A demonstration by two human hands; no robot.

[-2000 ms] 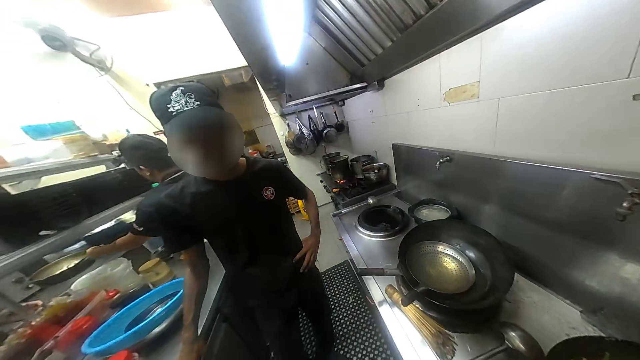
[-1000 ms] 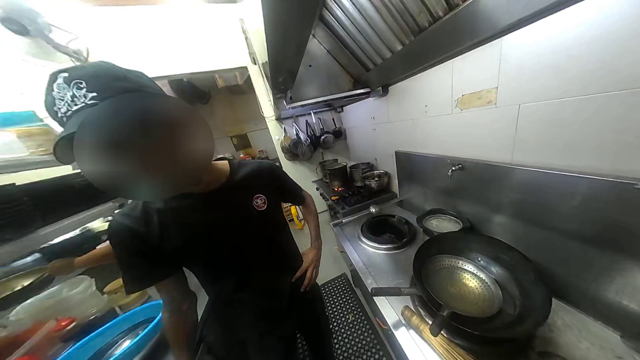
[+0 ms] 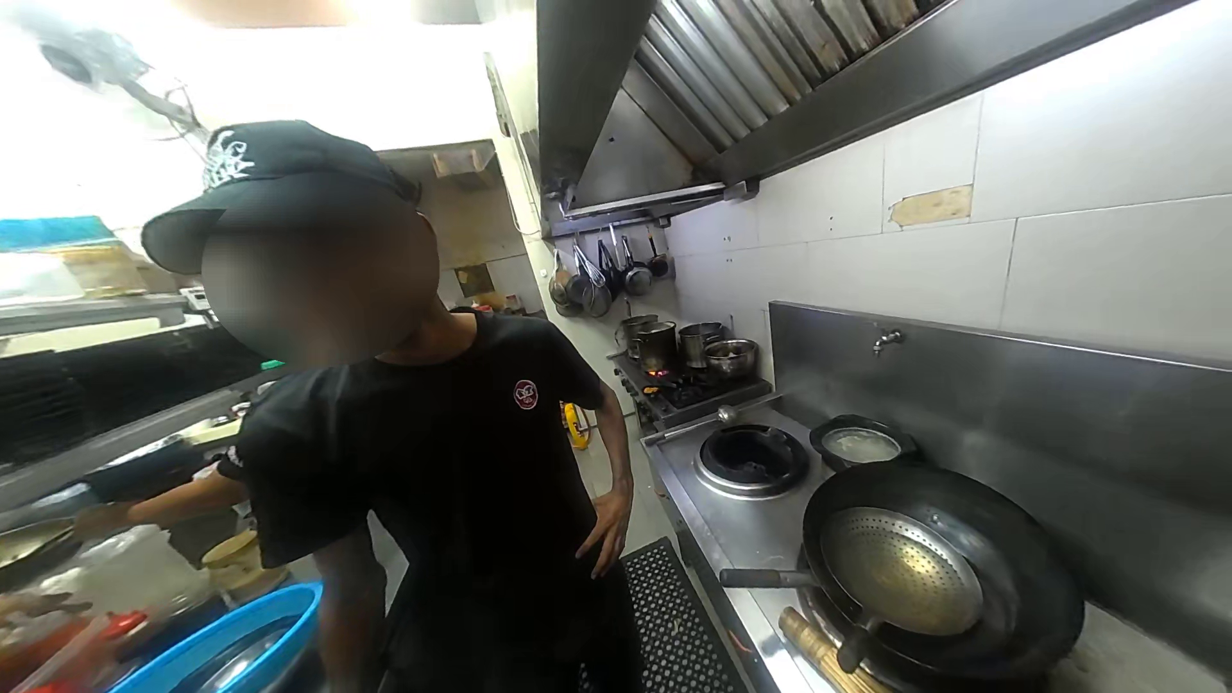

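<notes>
Neither my left hand nor my right hand shows in the head view. A person in a black shirt and cap (image 3: pixel 462 481) stands close in front, one hand on the hip. To the right, a large black wok (image 3: pixel 1030 597) rests on the steel range, and a perforated metal strainer (image 3: pixel 905 573) lies inside it. A bamboo wok brush (image 3: pixel 828 654) lies beside the wok, under its rim. Behind the wok stands a small dark pan with pale liquid (image 3: pixel 862 445), next to a round wok burner (image 3: pixel 753 460).
Pots (image 3: pixel 656 346) stand on a stove at the back, one above a flame. Pans (image 3: pixel 597 289) hang under the hood. A blue basin (image 3: pixel 241 640) is at lower left, near another person's arm (image 3: pixel 183 502). A black perforated mat (image 3: pixel 669 616) covers the floor.
The person in the black cap has come closer and turned the head toward the left. The view has shifted somewhat. The wok and strainer stay on the range.
</notes>
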